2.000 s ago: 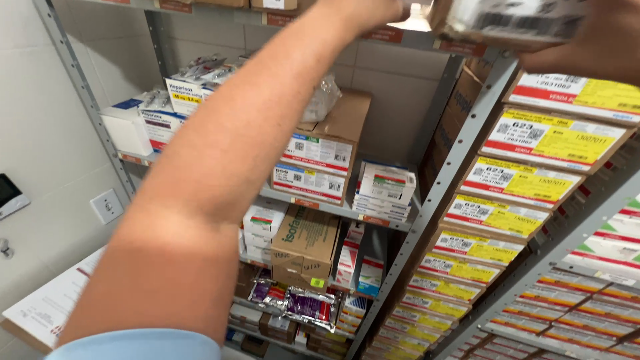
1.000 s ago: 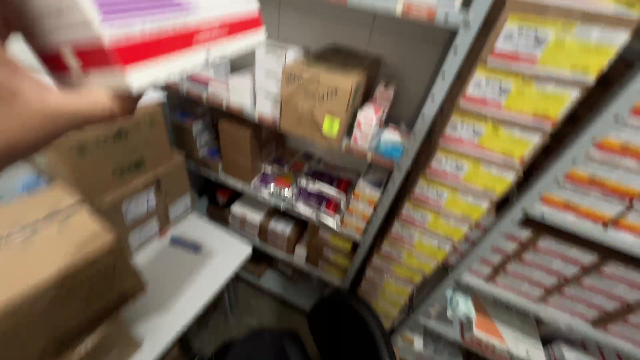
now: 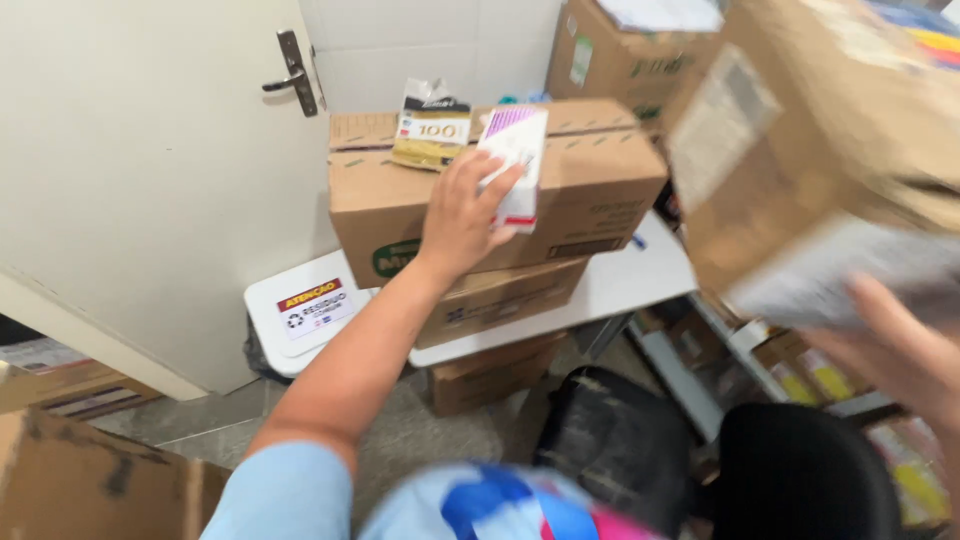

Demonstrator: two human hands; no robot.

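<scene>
My left hand point(image 3: 469, 206) grips a small white carton point(image 3: 517, 157) with a purple striped corner and a red edge, over the top of a large closed cardboard box point(image 3: 600, 169). Just beside it on that box lies a plastic packet point(image 3: 431, 131) with a gold and black print. At the right, my right hand point(image 3: 892, 345) is blurred against the underside of a big taped cardboard box point(image 3: 795, 112), which it holds up tilted. Its fingers are partly cut off by the frame's edge.
Another cardboard box point(image 3: 487, 300) supports the large one on a white table point(image 3: 652, 262). A white bin lid point(image 3: 300, 311) is left of it, by the door point(image 3: 165, 150). A black chair point(image 3: 806, 472) stands below right, near metal shelving point(image 3: 682, 375).
The view has swung left from the shelves to the table and door. My left hand, raised with the white carton a second ago, is now down at the large box's top.
</scene>
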